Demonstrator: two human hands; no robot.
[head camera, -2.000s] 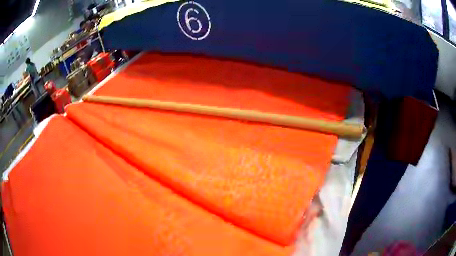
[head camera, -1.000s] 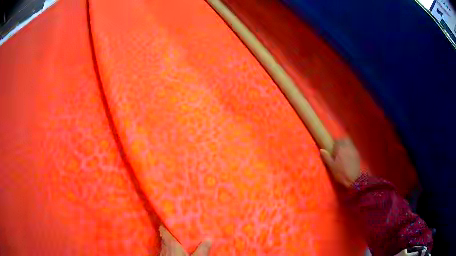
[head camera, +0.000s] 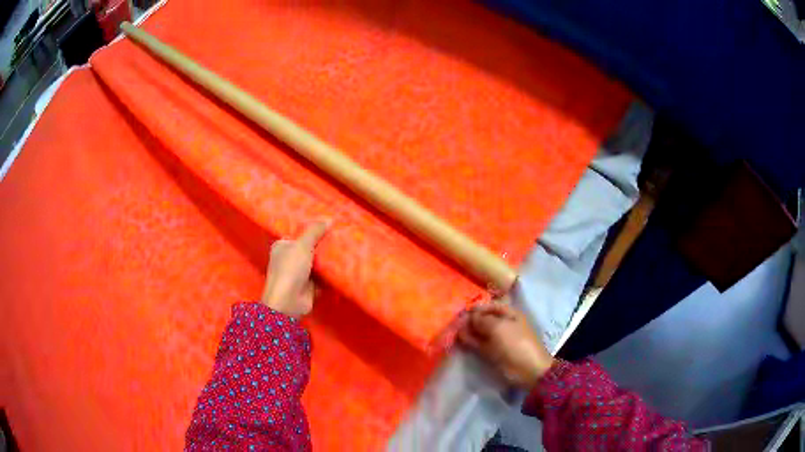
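Observation:
Orange fabric with a faint spotted pattern covers the surface in front of me. A raised fold runs diagonally across it, along the near side of a long tan pole. My left hand is at the near edge of the fold, one digit lying on top and the others curled at the edge. My right hand, slightly blurred, is closed on the fabric's right edge beside the pole's near end.
White cloth sticks out wrinkled past the orange edge. A dark-blue beam crosses the upper right, with a dark red block below it. Red and black items stand at the far left.
The pole has shifted and now lies farther down along the fold. The fabric beside it is drawn up into a narrower fold. My right hand has moved from the pole to the fabric edge; the view has changed.

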